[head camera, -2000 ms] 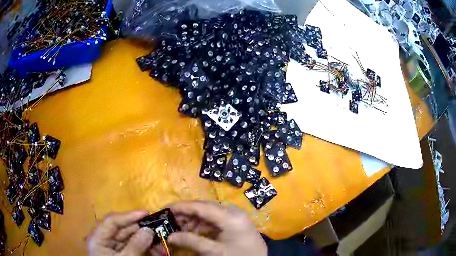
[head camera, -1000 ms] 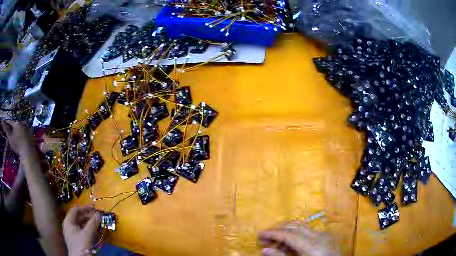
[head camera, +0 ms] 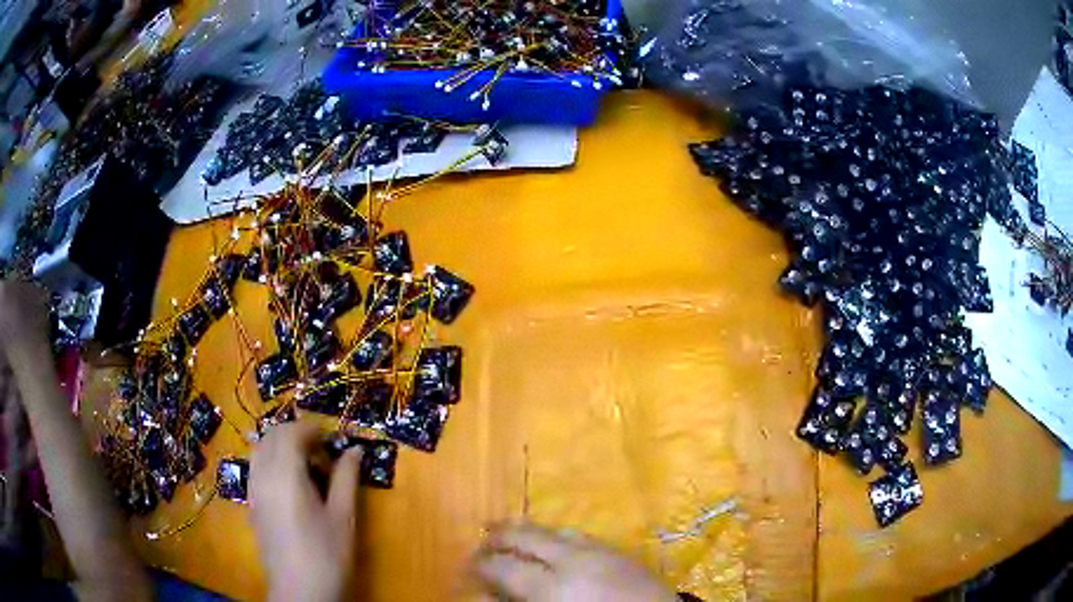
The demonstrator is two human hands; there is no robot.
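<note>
Wired boards (head camera: 439, 374), black squares with yellow and orange leads, lie in a tangled pile at left. My left hand (head camera: 300, 500) reaches over the pile's near edge, thumb and fingers around a dark gap; whether it grips a board is hidden. One board with a silvery face (head camera: 233, 479) lies just left of that hand. My right hand (head camera: 571, 567) is blurred and cut off by the bottom edge, fingers extended, with nothing visible in it. A large heap of bare LED boards (head camera: 882, 235) lies at right, one board (head camera: 895, 494) at its near tip.
The blue tray (head camera: 471, 101) of leads stands at the back, beside a pale sheet (head camera: 541, 149) bearing boards. Crumpled clear plastic (head camera: 812, 53) lies behind the heap. A white sheet (head camera: 1024, 341) is at far right. Another person's arm (head camera: 65, 470) is at far left.
The view has swung left from the bare heap to the wired pile. My hands, together on a wired board two seconds ago, are now apart. My left hand has moved right over the pile since one second ago.
</note>
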